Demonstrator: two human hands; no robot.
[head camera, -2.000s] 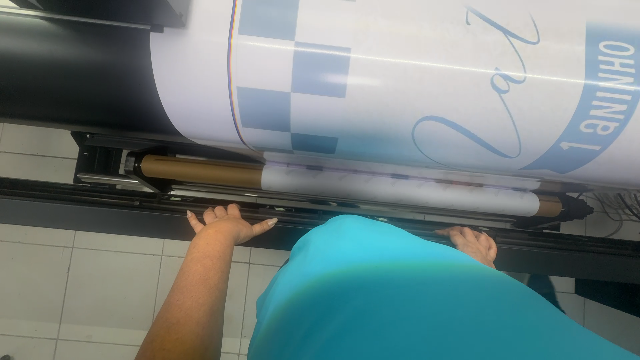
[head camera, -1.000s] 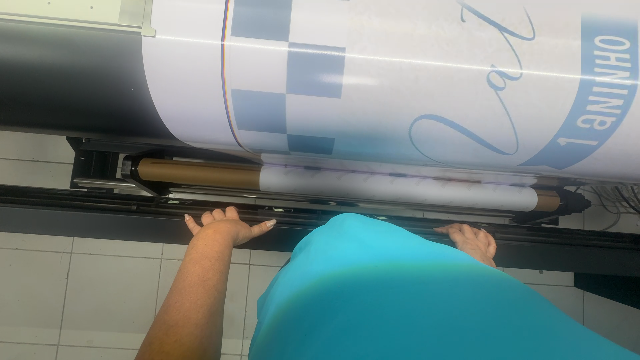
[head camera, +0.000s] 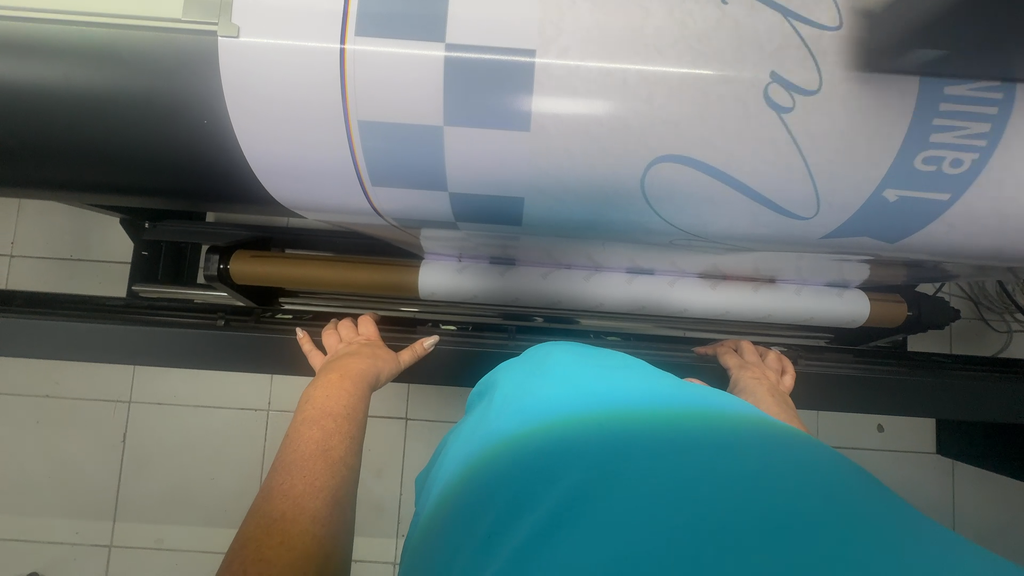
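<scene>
My left hand (head camera: 352, 352) rests with spread fingers on the black front rail (head camera: 192, 344) of a wide-format printer, holding nothing. Farther right, my right hand (head camera: 756, 372) lies on the same rail, its fingers slightly bent and nothing seen in them. A printed sheet (head camera: 592, 160) with blue checks and lettering hangs over the dark curved front of the machine. Behind the hands, a brown cardboard core (head camera: 328, 272) carries a roll of white material (head camera: 640, 292). My turquoise shirt hides the stretch of rail between the hands.
A roll holder (head camera: 232, 272) grips the core's left end, and a black end piece (head camera: 932, 312) sits at its right. Loose cables (head camera: 988, 308) hang at the far right. A blurred dark part (head camera: 944, 40) covers the upper right of the sheet. Tiled floor (head camera: 192, 472) lies below.
A dark part has come into view over the sheet at the upper right, while the one seen earliest at the upper left is gone. Both hands stay on the rail.
</scene>
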